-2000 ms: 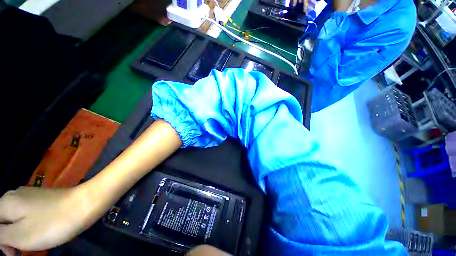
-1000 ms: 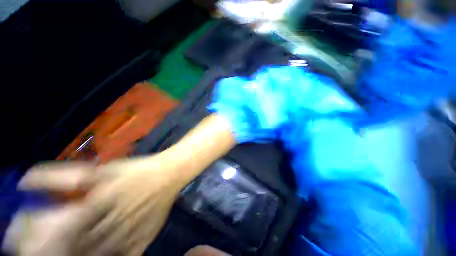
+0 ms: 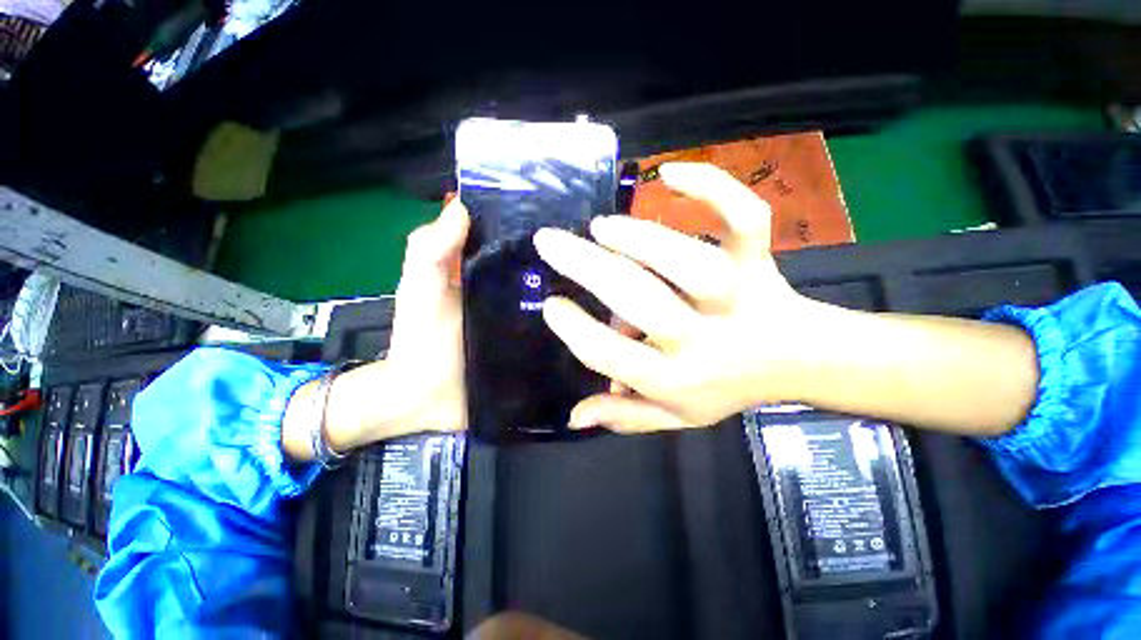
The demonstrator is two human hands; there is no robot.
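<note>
A smartphone [image 3: 501, 363] is held upright, dark glass side towards me, above the foam phone tray [image 3: 588, 538]. A small white icon with tiny text shows on its screen, and light glares on its top part. My left hand [image 3: 432, 313] grips its left edge, with the fingers hidden behind it. My right hand [image 3: 701, 306] is spread over the right half of the screen, fingertips on or just above the glass; contact is unclear. Two open-back phones with printed batteries lie in the tray, one at the left [image 3: 407, 525] and one at the right [image 3: 845, 513].
An orange work mat [image 3: 795, 188] lies behind the phone on green matting [image 3: 338, 238]. More open-back phones [image 3: 81, 444] lie in a tray at far left, beside a pale metal rail [image 3: 150, 256]. Another tray with a dark phone [image 3: 1089, 175] is at the right. A large dark mass [image 3: 601, 56] stands behind.
The view has swung left to face the tray squarely. The phone is now up in my left hand, and my right hand has moved from the left side onto its screen.
</note>
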